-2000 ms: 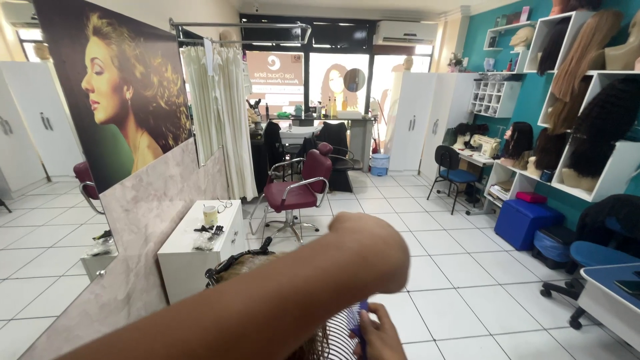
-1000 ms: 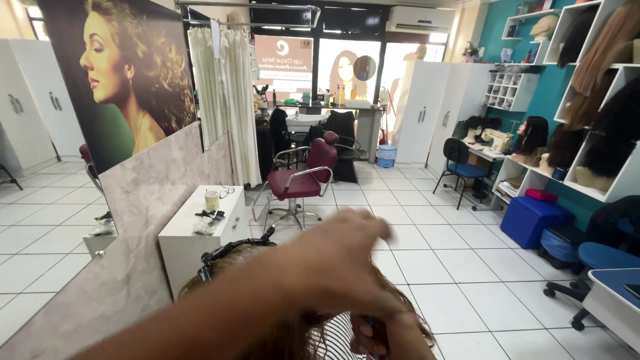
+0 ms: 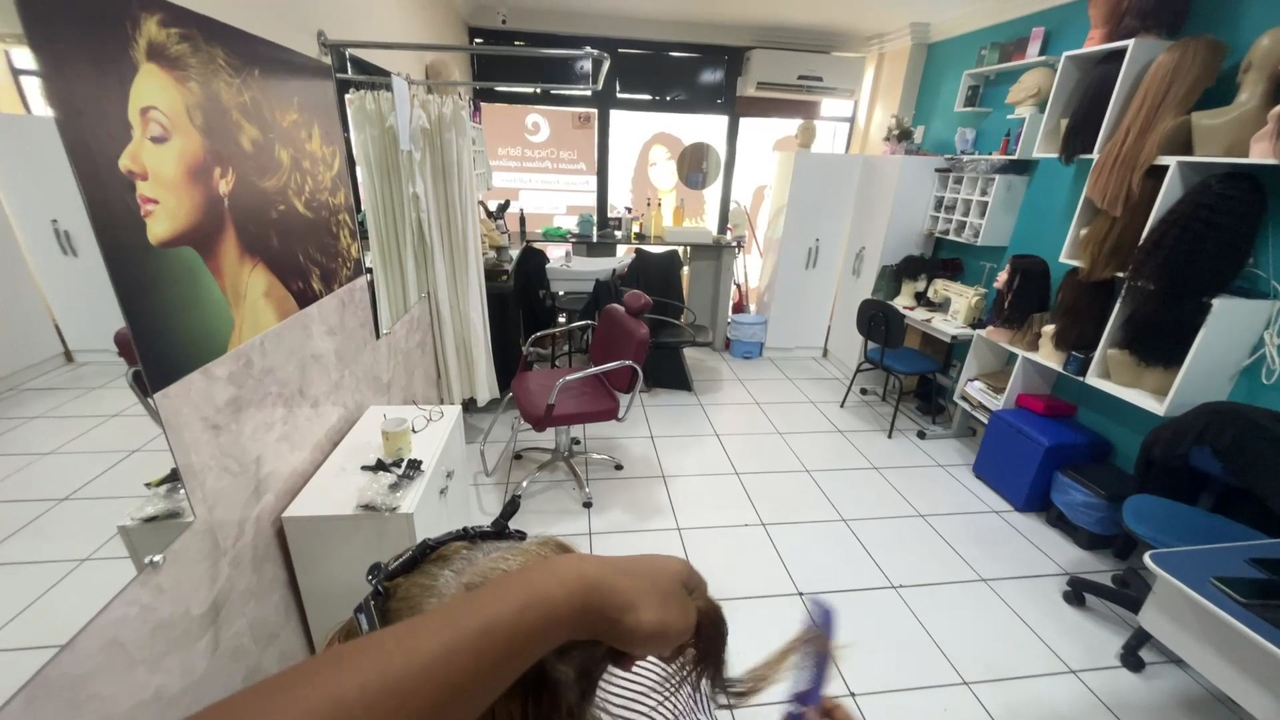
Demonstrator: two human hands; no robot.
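Note:
A person's head of blonde-brown hair [image 3: 470,570] is at the bottom centre, with black hair clips [image 3: 430,550] along its left side. My left hand [image 3: 655,610] is closed around a lock of hair [image 3: 712,635] and lifts it off the right side of the head. At the lower right, my right hand [image 3: 828,710], mostly cut off by the frame's edge, holds a purple comb [image 3: 815,655], blurred, at the loose ends of that lock. Below the hair shows a black-and-white striped cloth [image 3: 650,690].
A white cabinet [image 3: 345,490] bearing a mug [image 3: 396,437], clips and glasses stands to the left, beside a mirror. Farther off is a burgundy salon chair [image 3: 580,385]. At right are a blue box [image 3: 1035,455], a blue rolling chair [image 3: 1180,525] and a table [image 3: 1220,610].
The left hand, blurred with spread fingers one second ago, is now closed on a lock of hair. The comb has come into view at the right, apart from the left hand.

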